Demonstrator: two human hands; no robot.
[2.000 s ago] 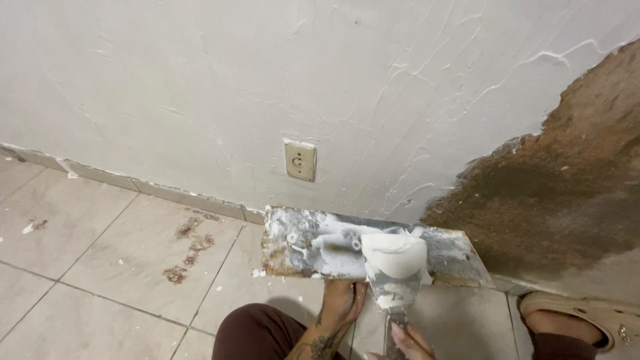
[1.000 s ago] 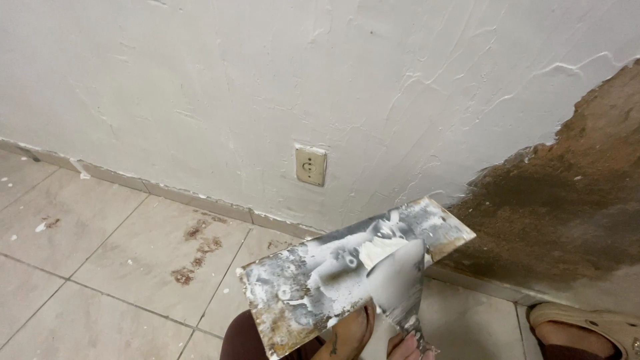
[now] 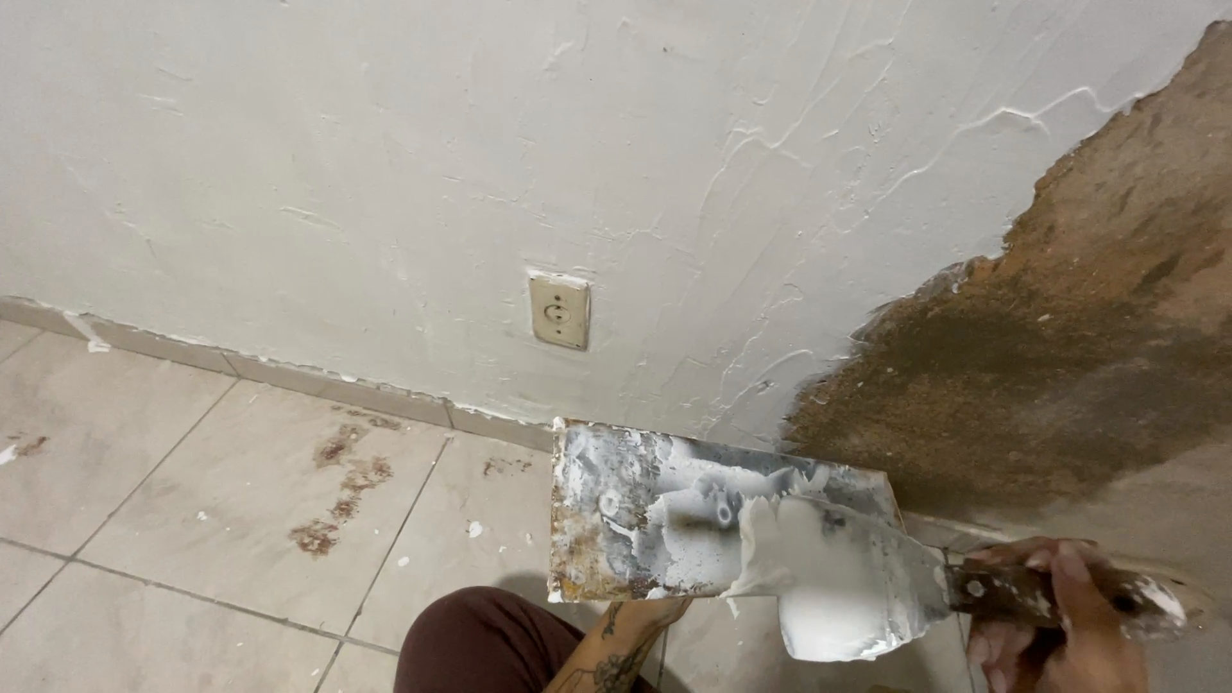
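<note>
My right hand grips the dark handle of a putty knife at the lower right. White filler coats its broad blade, which lies over the right part of a rectangular steel plastering trowel. Rust and smeared filler cover the trowel's upturned face. My left hand is hidden beneath the trowel; only the wrist and tattooed forearm show below it. Behind stands a wall with ridged white filler, and at the right a bare brown patch with a ragged edge.
A cream socket plate sits low on the wall. A tile skirting runs along its foot. The tiled floor bears brown stains and white specks. My bent knee in dark trousers is at the bottom.
The putty knife has swung round, its handle now pointing right, and my right hand has moved right with it. The trowel, slanted up to the right a second ago, now slopes slightly down to the right.
</note>
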